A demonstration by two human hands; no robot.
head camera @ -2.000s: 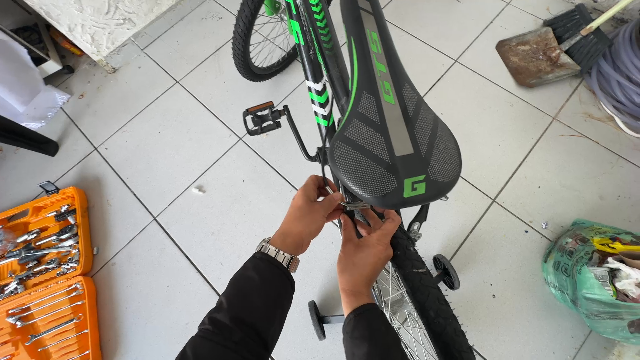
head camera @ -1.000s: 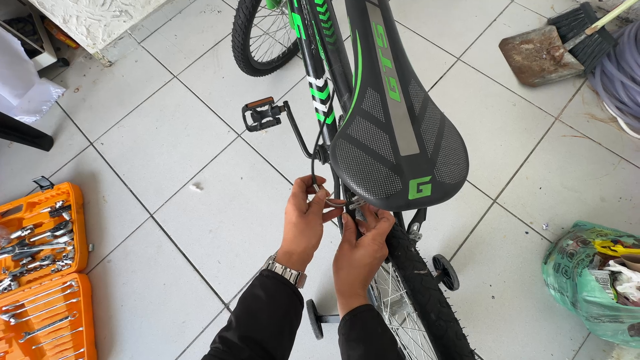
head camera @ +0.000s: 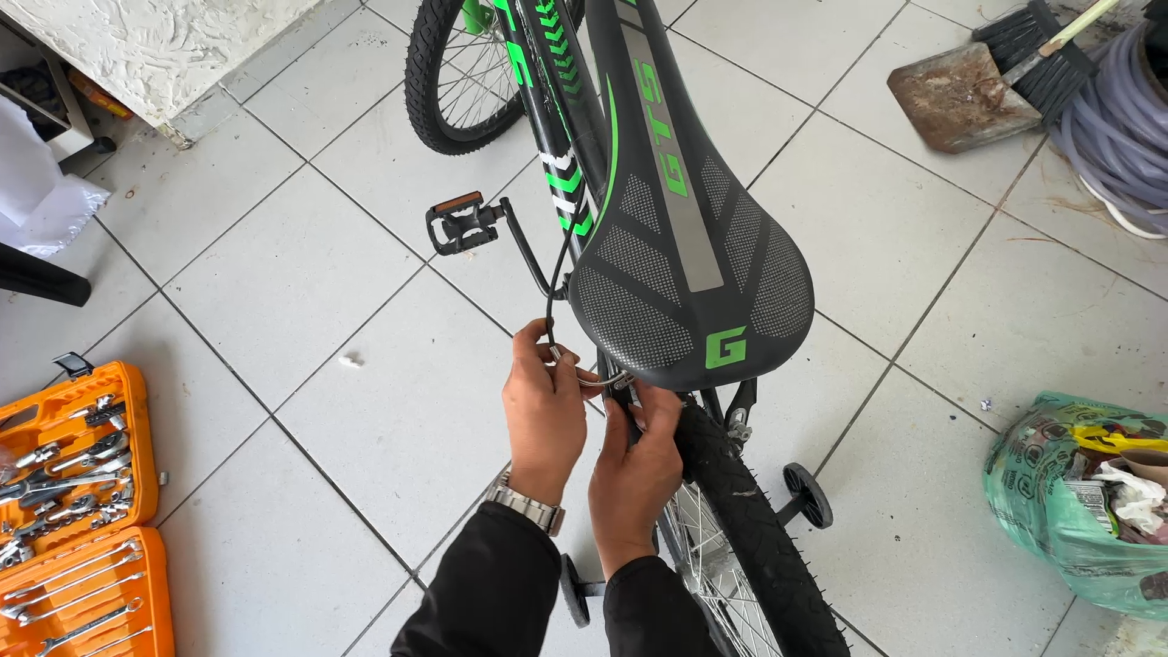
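My left hand (head camera: 547, 406), with a metal watch at the wrist, pinches a black brake cable (head camera: 552, 297) near the curved metal brake noodle (head camera: 593, 381). My right hand (head camera: 639, 456) is at the rear brake, just behind the bicycle saddle (head camera: 693, 237); its fingertips are partly hidden under the saddle's edge, and what they touch cannot be told. The rear tyre (head camera: 748, 520) runs down and to the right of my right hand. A pedal (head camera: 464, 223) and its crank stand ahead of my left hand.
Training wheels (head camera: 808, 495) flank the rear wheel. An orange tool case (head camera: 137, 438) with wrenches and sockets lies open at left. A green plastic bag (head camera: 1031, 511) of rubbish stands at right. A dustpan (head camera: 963, 99), a broom (head camera: 1040, 64) and a coiled hose (head camera: 1118, 128) are at upper right.
My left hand has shifted slightly down and away from the right hand, and the curved brake noodle shows more plainly between them. The right hand stays at the brake.
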